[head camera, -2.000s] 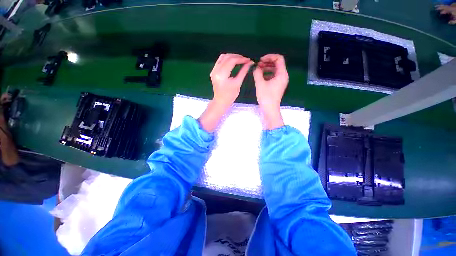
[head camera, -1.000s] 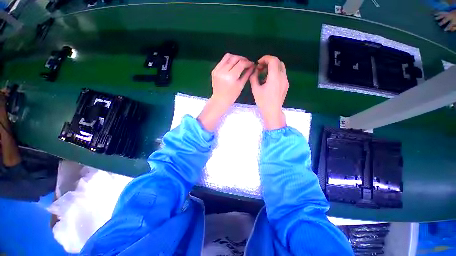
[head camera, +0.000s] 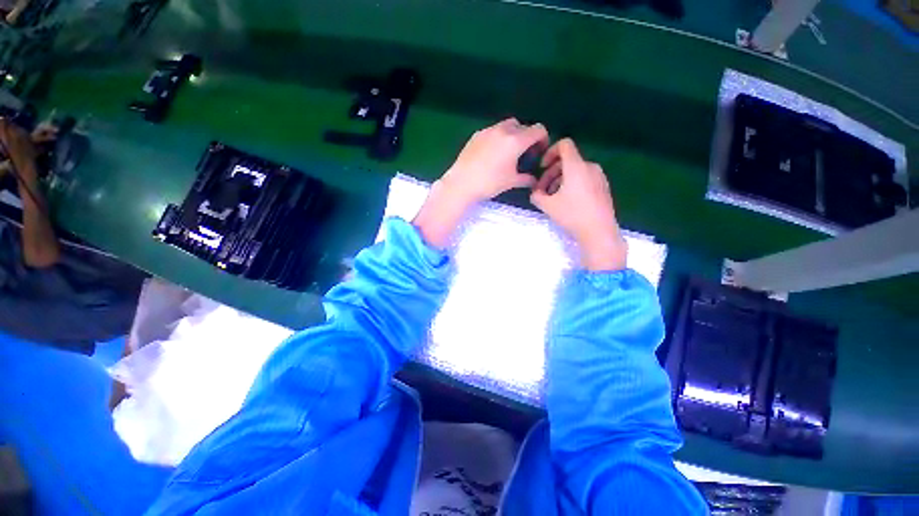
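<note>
My left hand [head camera: 496, 161] and my right hand [head camera: 576, 194] are bare and close together above the far edge of a white bubble sheet [head camera: 504, 297]. Their thumbs and fingers are curled towards each other. Whether a tiny part is pinched between the fingertips cannot be told. A stack of black frame parts [head camera: 237, 217] with silvery marks lies left of the sheet. A stack of glossy black panels [head camera: 756, 368] lies to the right. A black bracket assembly [head camera: 381, 113] lies on the green belt beyond the sheet.
A smaller black bracket [head camera: 166, 89] lies far left. A black assembled unit [head camera: 811, 161] lies on its own white sheet at the upper right. A pale upright [head camera: 846, 264] slants in from the right. A carton of white sheets [head camera: 207, 368] is lower left. Another person's arm [head camera: 35, 197] is at the left edge.
The view has turned, so the bench appears tilted and shifted right. The brackets and assembled unit have moved right relative to the sheet. My hands stay close together, slightly lower and nearer the sheet.
</note>
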